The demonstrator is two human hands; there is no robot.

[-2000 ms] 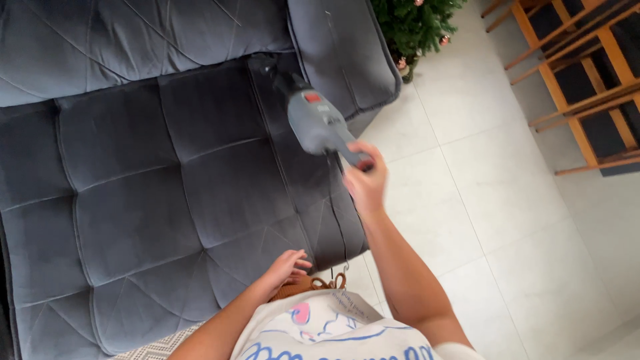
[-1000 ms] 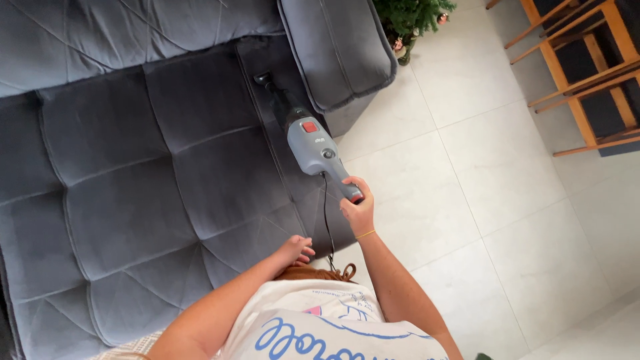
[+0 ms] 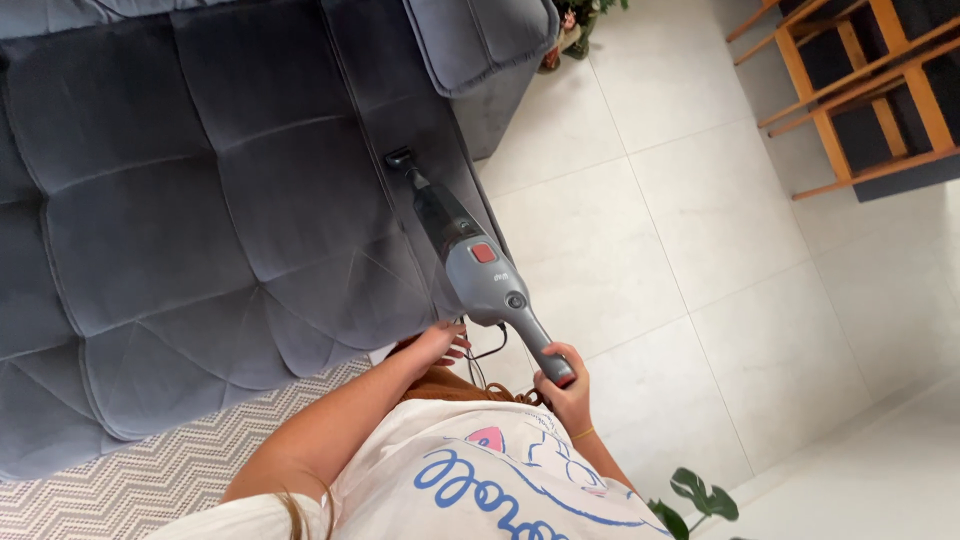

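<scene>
My right hand (image 3: 568, 390) is closed around the handle end of a grey handheld Wap vacuum cleaner (image 3: 491, 281) with a red button. Its dark nozzle head (image 3: 400, 157) rests on the side strip of the dark grey tufted sofa (image 3: 300, 187), below the armrest cushion. A black power cord (image 3: 491, 350) hangs from the vacuum's underside, near my left hand. My left hand (image 3: 442, 343) is at the sofa's front edge with its fingers slightly spread, and nothing shows in its grasp.
The sofa's padded armrest (image 3: 487, 37) juts out at the top. Wooden chairs (image 3: 862, 105) stand at the upper right on pale floor tiles (image 3: 645, 225). A zigzag rug (image 3: 225, 442) lies along the sofa front. Potted greenery (image 3: 577, 37) and a leafy plant (image 3: 697, 499) are at the edges.
My right hand has drawn the vacuum back toward my body, and its nozzle has come away from the backrest corner along the sofa's side. The left hand stays by the front edge.
</scene>
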